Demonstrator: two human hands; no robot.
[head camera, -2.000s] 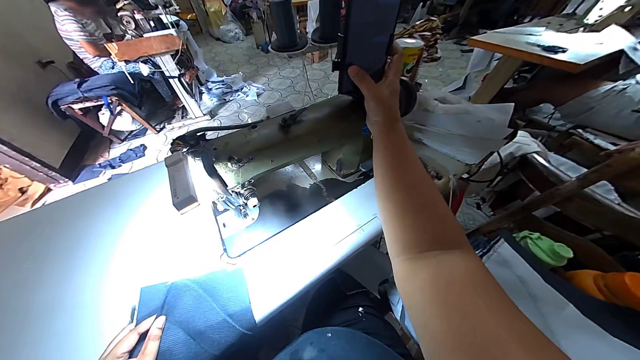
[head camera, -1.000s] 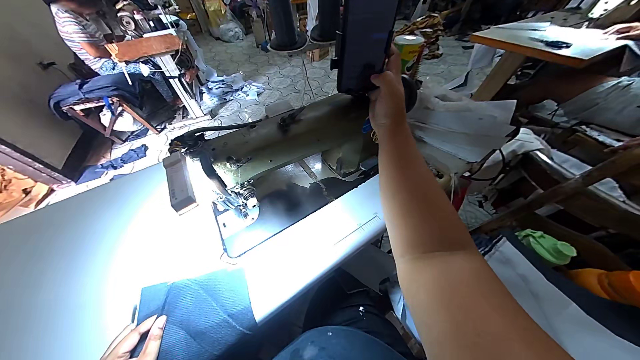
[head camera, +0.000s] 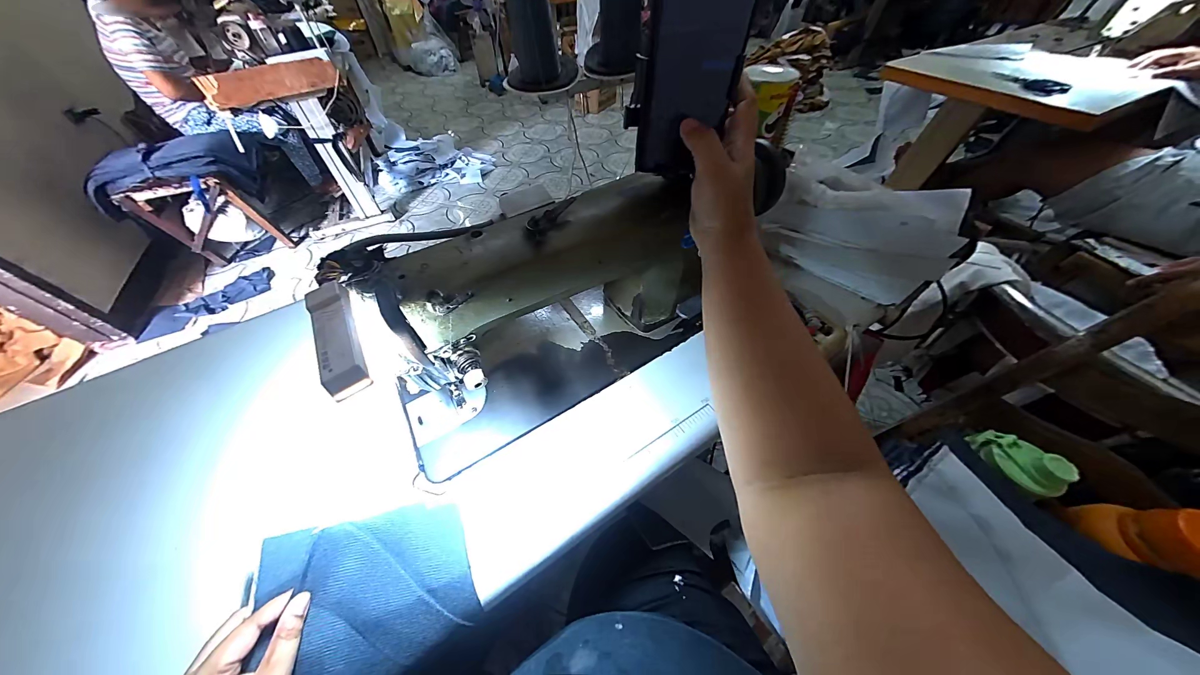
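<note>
My right hand (head camera: 727, 164), reached out past the sewing machine, has its thumb on the lower edge of a dark smartphone (head camera: 696, 84) that stands upright behind the machine's far end. Whether the hand bears its weight or only touches it cannot be told. The industrial sewing machine (head camera: 553, 253) stands on a white table, its needle area brightly lit. At the lower left my left hand (head camera: 258, 637) rests at the left edge of a dark blue fabric piece (head camera: 375, 581), fingers on or beside it. A grey box-shaped lamp or block (head camera: 337, 342) stands left of the machine head.
Two dark thread cones (head camera: 539, 47) stand beyond the machine. White cloth (head camera: 853, 225) lies at its right. A person (head camera: 155, 66) sits at another machine at the upper left. At the upper right another person's hand rests on a wood-edged table (head camera: 1012, 80). Green and orange cloths (head camera: 1022, 462) lie lower right.
My right hand has shifted its fingers at the phone's lower edge; its thumb now lies across the corner. The left hand and the blue fabric have stayed in place.
</note>
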